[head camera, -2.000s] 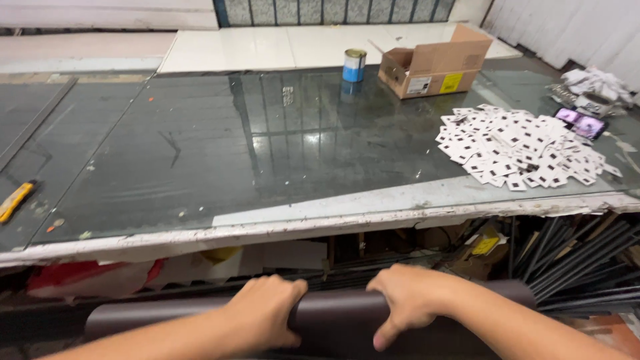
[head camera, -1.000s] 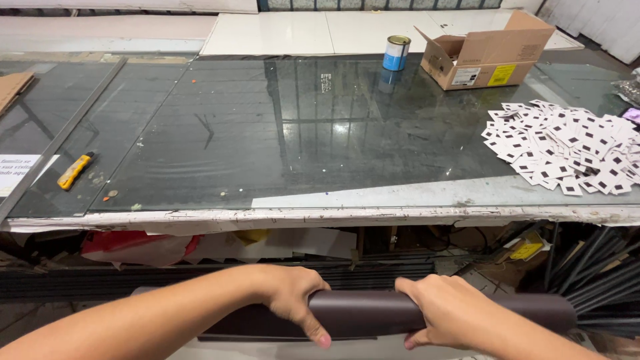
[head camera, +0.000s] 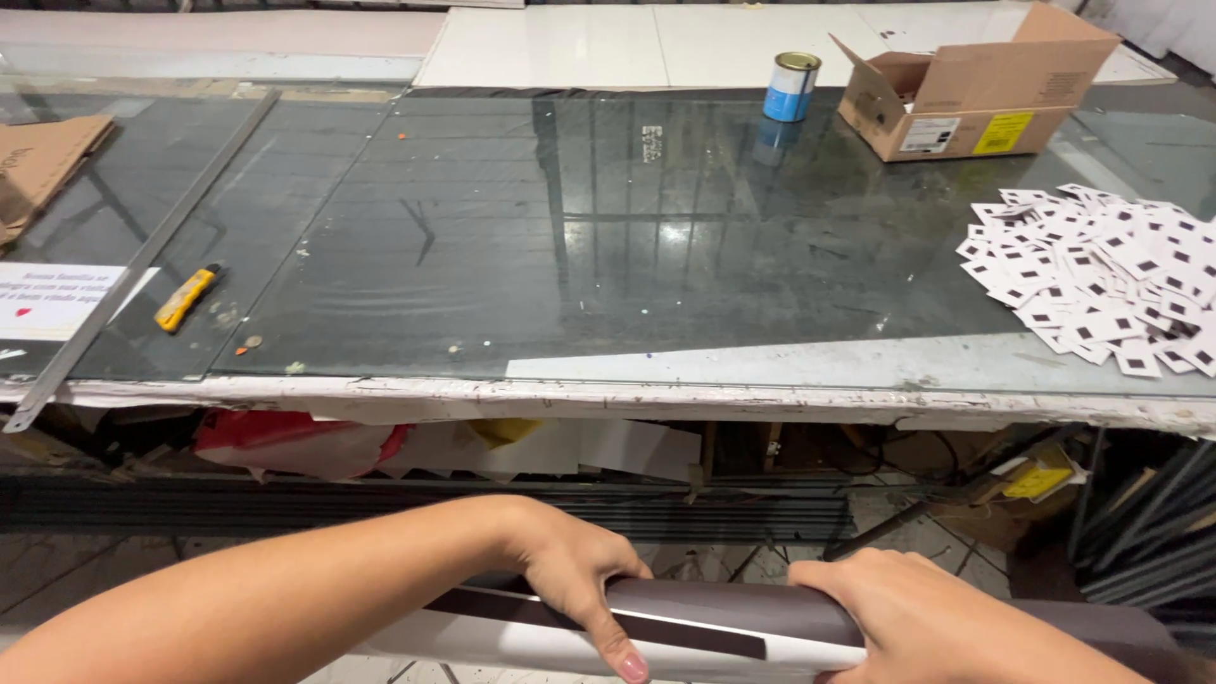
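A dark roll of sheet material [head camera: 731,608] with a white underside lies across the bottom of the view, in front of the table's near edge. My left hand [head camera: 579,579] grips the roll near its middle, thumb over the front where a dark strip and white surface show. Farther right, my right hand [head camera: 874,608] is closed around the same roll, its fingertips partly hidden. Below the left thumb, white material hangs or lies along the roll; its lower part is out of view.
The glass-topped table [head camera: 494,237] bears a yellow utility knife [head camera: 188,298], a metal ruler [head camera: 152,247], a blue and white can [head camera: 791,87], an open cardboard box [head camera: 959,104] and a pile of white cards [head camera: 1102,275]. Dark rods [head camera: 1159,532] lean below at the right.
The view has shifted left, bringing the whole ruler and a printed sheet into sight. White material and a dark strip now show on the roll's front between my hands.
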